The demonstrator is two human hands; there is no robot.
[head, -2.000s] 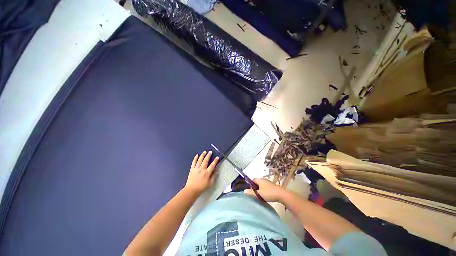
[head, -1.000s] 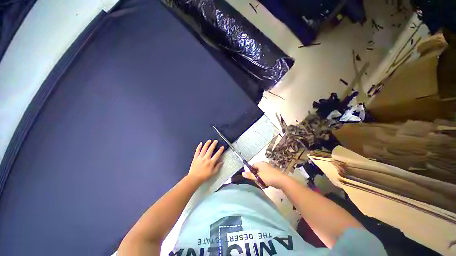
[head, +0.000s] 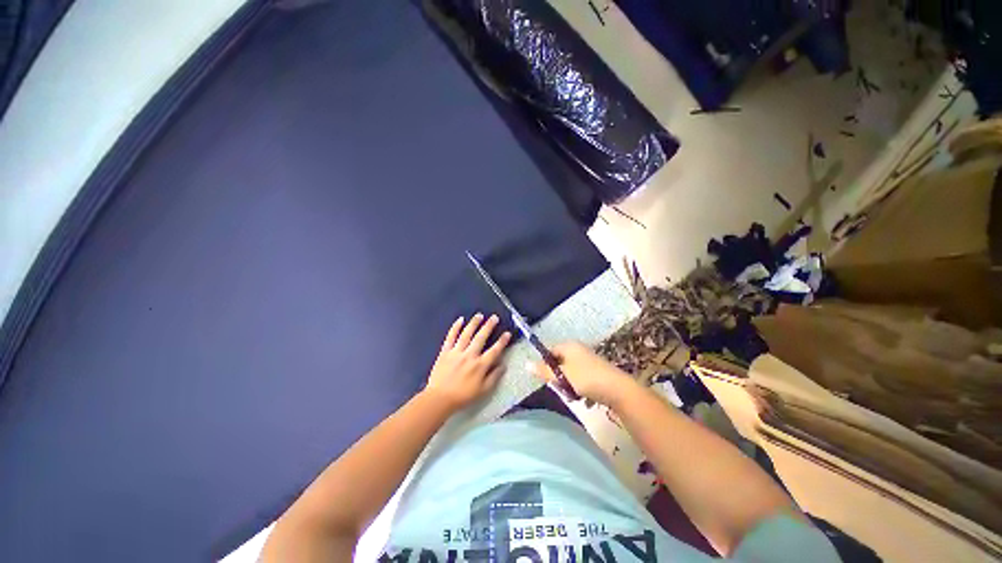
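Note:
Dark fabric ply [head: 275, 264] lies wide and mostly flat over the table, with small ripples near the shears. My left hand [head: 470, 363] is bare and rests palm down with its fingers apart on the fabric's near end edge. My right hand [head: 585, 374] is closed around the dark reddish handles of the fabric shears [head: 508, 305]. The silver blades point up and left over the fabric edge, just right of my left fingertips. Whether the blades are parted is too small to tell. The pale table end [head: 588, 313] shows beyond the fabric edge.
A black fabric roll in shiny plastic [head: 582, 99] lies beyond the table end. A heap of scraps [head: 681, 319] is on the floor to the right. Large tan-brown card sheets [head: 868, 462] stand at the right. Thin parallel ply edges [head: 121, 187] run along the left.
The view has shifted, so the roll and scraps sit further right. Both hands and the shears have moved slightly up along the fabric's end edge. The shears remain in my right hand.

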